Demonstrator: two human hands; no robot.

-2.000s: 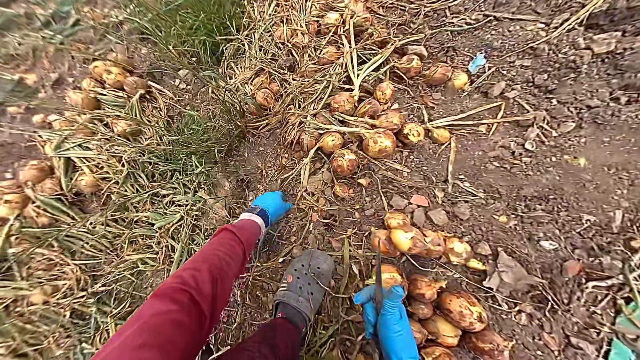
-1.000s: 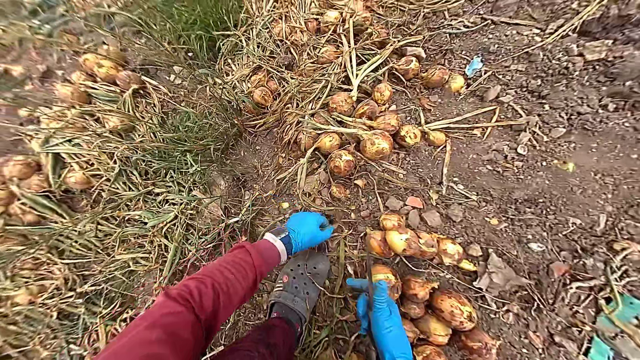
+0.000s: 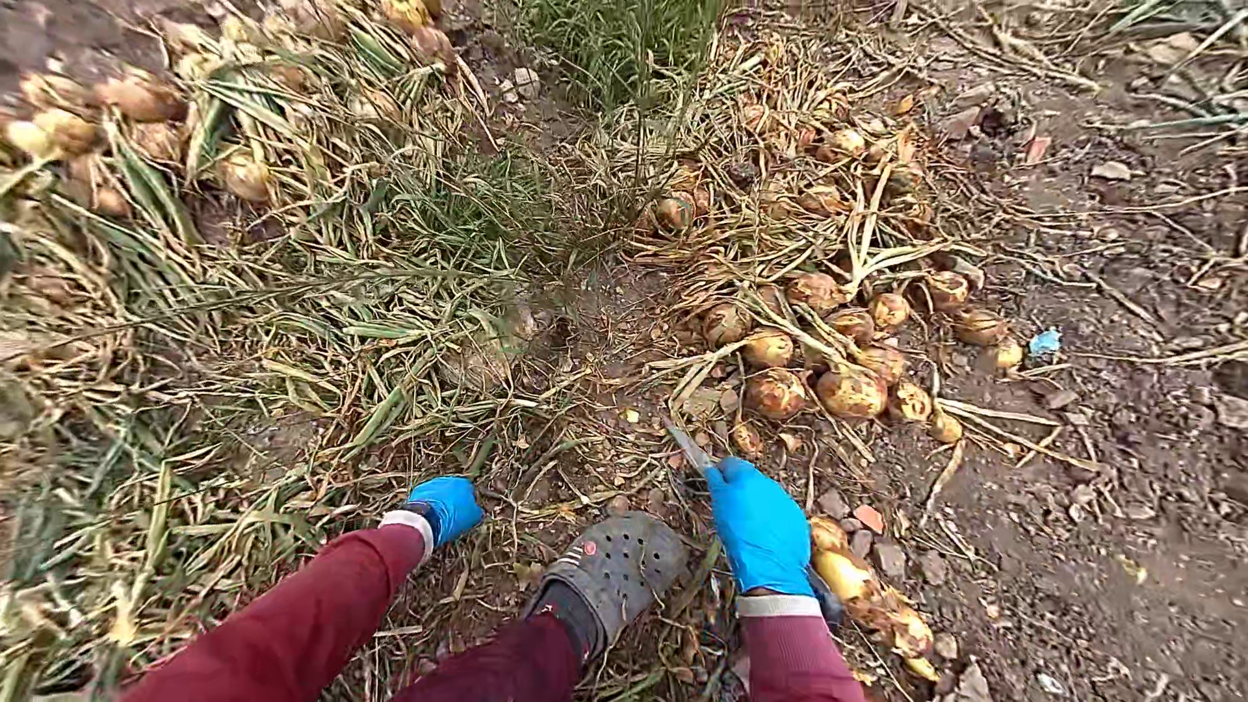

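My left hand (image 3: 447, 509), in a blue glove, is closed low over dry onion stalks left of my foot; whether it holds anything cannot be seen. My right hand (image 3: 762, 526), also gloved in blue, grips a knife (image 3: 690, 448) whose blade points up and left. Just beyond the blade lies a cluster of yellow onions (image 3: 851, 392) with dry tops across them. Another row of onions (image 3: 875, 597) rests on the soil right beside my right wrist.
A grey clog (image 3: 624, 565) on my foot stands between my hands. More onions (image 3: 141, 96) lie among cut stalks at the upper left. Green grass (image 3: 624, 44) grows at the top. Small stones and a blue scrap (image 3: 1044, 342) are on the soil at the right.
My right hand has moved up from the lower onion pile, and the knife blade now points toward the upper cluster. My left hand has shifted left, away from the clog. The view has swung left.
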